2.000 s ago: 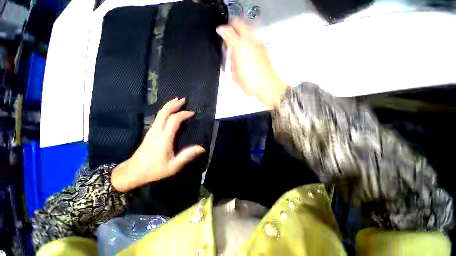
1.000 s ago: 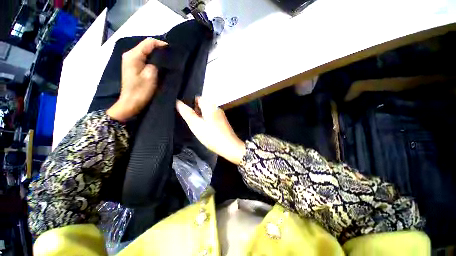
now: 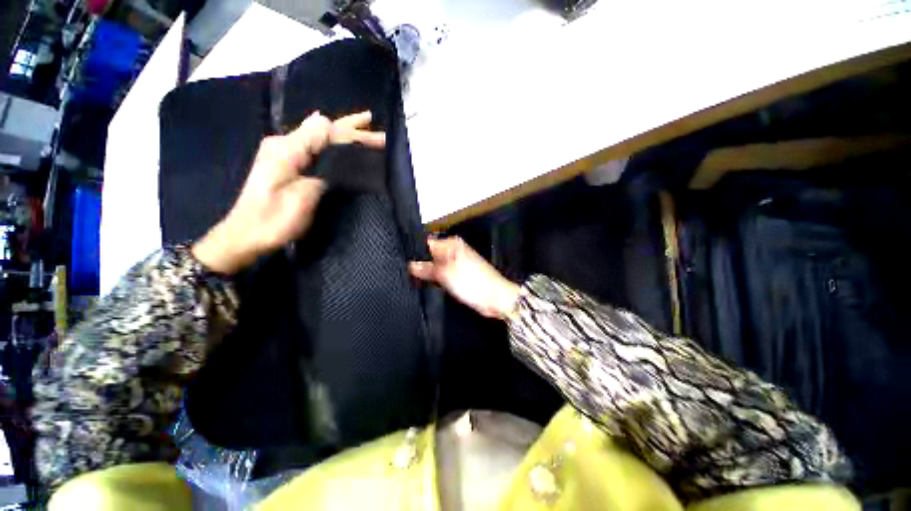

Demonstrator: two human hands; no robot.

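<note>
The black padded back panel (image 3: 365, 269) lies partly on the white machine table and hangs down to my lap, mesh face up. A camouflage strip (image 3: 322, 409) shows dimly near its lower end. The panel's far right corner is at the small dark metal parts of the sewing machine (image 3: 362, 22); the needle cannot be made out. My left hand (image 3: 285, 185) is on the panel's upper middle, fingers bent and slightly blurred; whether it grips the fabric is unclear. My right hand (image 3: 455, 271) pinches the panel's right edge just below the table's front edge.
The white table (image 3: 559, 100) runs to the right with a brown front edge. A crinkled clear plastic bag (image 3: 215, 469) is by my lap at lower left. Blue bins (image 3: 88, 235) stand at far left. Dark fabric (image 3: 779, 269) is below the table at right.
The panel was bunched up and now lies flatter and wider. My left hand has moved slightly nearer and stays over it. My right hand has moved right and down, onto the panel's right edge.
</note>
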